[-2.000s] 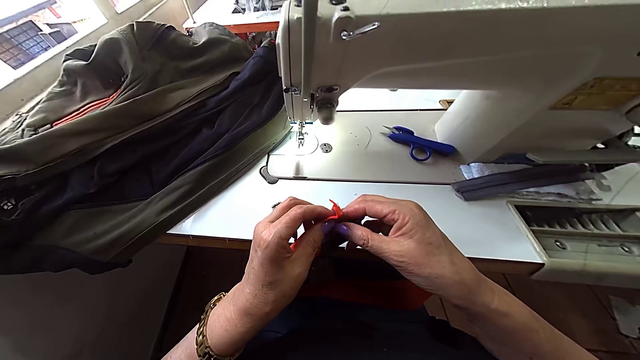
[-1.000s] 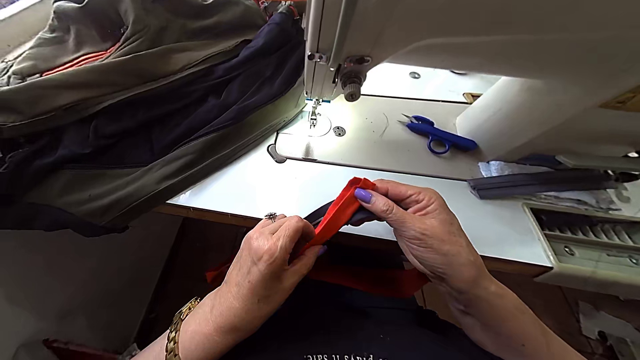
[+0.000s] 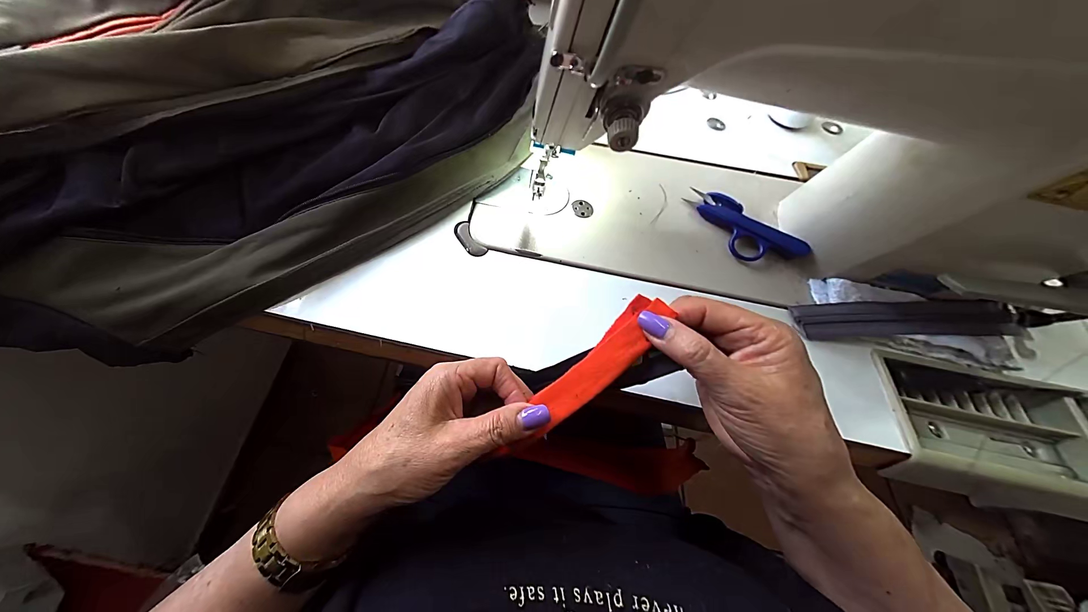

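Observation:
A folded strip of red fabric (image 3: 595, 374) stretches diagonally between my two hands, above the front edge of the sewing table. My left hand (image 3: 459, 416) pinches its lower end between thumb and forefinger. At the upper end, my right hand (image 3: 748, 374) grips the strip, thumb on top. Dark fabric (image 3: 565, 365) shows behind the strip, partly hidden by it. More red fabric (image 3: 620, 466) hangs below, over my lap. Beyond my hands stands an industrial sewing machine (image 3: 850, 68), its presser foot (image 3: 541, 177) over the needle plate.
Blue thread snips (image 3: 752, 228) lie on the machine bed. Olive and navy garments (image 3: 255, 170) are heaped at the left. A dark folded strip (image 3: 905, 320) rests on whitish cloth at the right, behind a slotted tray (image 3: 977, 408) set at the table edge.
Two seconds ago my hands were close together over the red fabric; now they are apart, with the folded strip extended between them. The view has moved nearer the table.

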